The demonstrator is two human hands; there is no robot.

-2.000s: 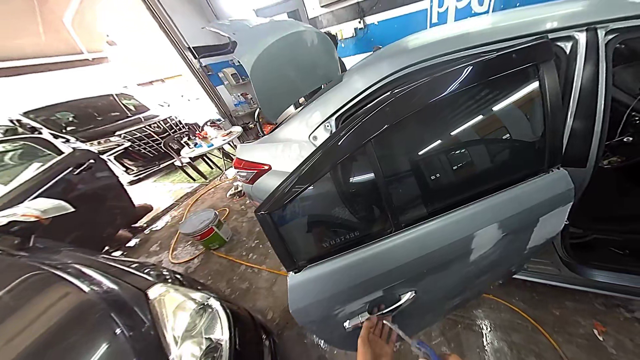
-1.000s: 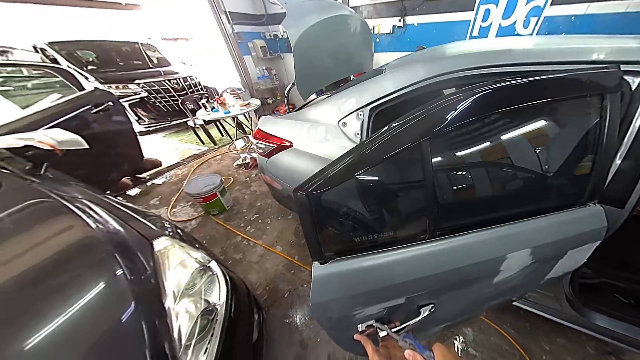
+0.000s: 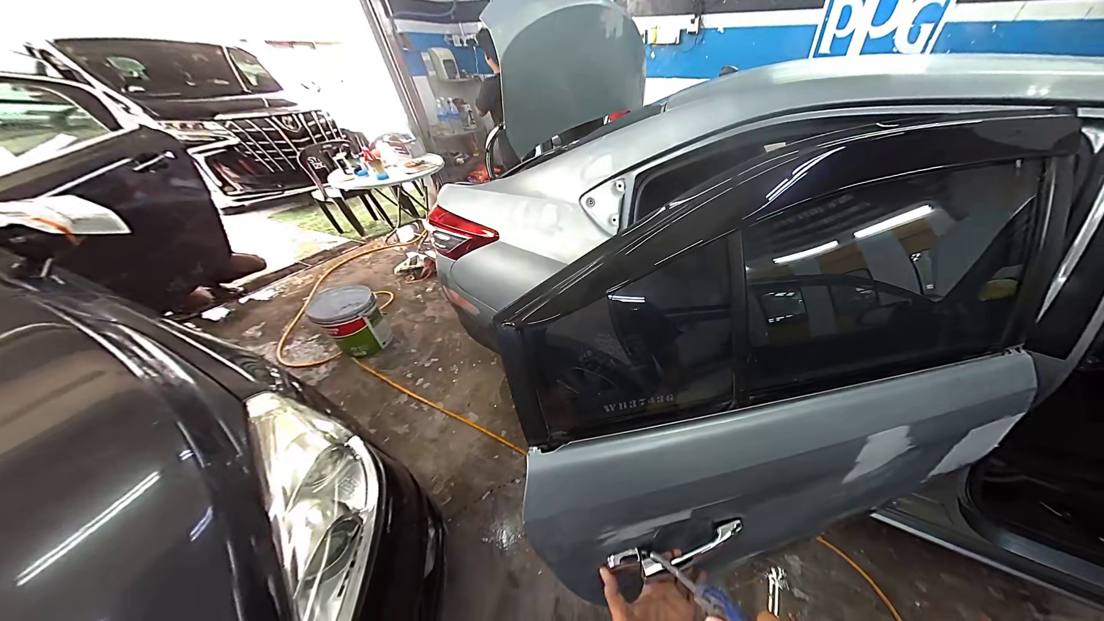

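Observation:
The grey rear door [image 3: 776, 448] of a sedan stands open, with a chrome door handle [image 3: 716, 543] low on its outer skin. At the rear end of that handle is my left hand [image 3: 647, 599], its fingers at the chrome end piece; whether they grip it is unclear. My right hand [image 3: 733, 616] is mostly cut off by the bottom edge and seems to hold a screwdriver [image 3: 694, 586] with a blue handle, whose shaft points at the handle's rear part. Pale filler patches [image 3: 880, 453] mark the door skin. Dark glass [image 3: 888, 285] fills its upper part.
A dark car with a clear headlight [image 3: 319, 509] is close at left. A paint bucket [image 3: 349, 319] and an orange hose [image 3: 431, 408] lie on the wet-looking floor. Behind are a raised trunk lid [image 3: 565, 69], a cluttered round table [image 3: 388, 175], a person [image 3: 490, 90] and another dark car [image 3: 250, 129].
Two seconds ago one hand showed at the door handle; now both hands are there, with the blue tool between them. The view has shifted.

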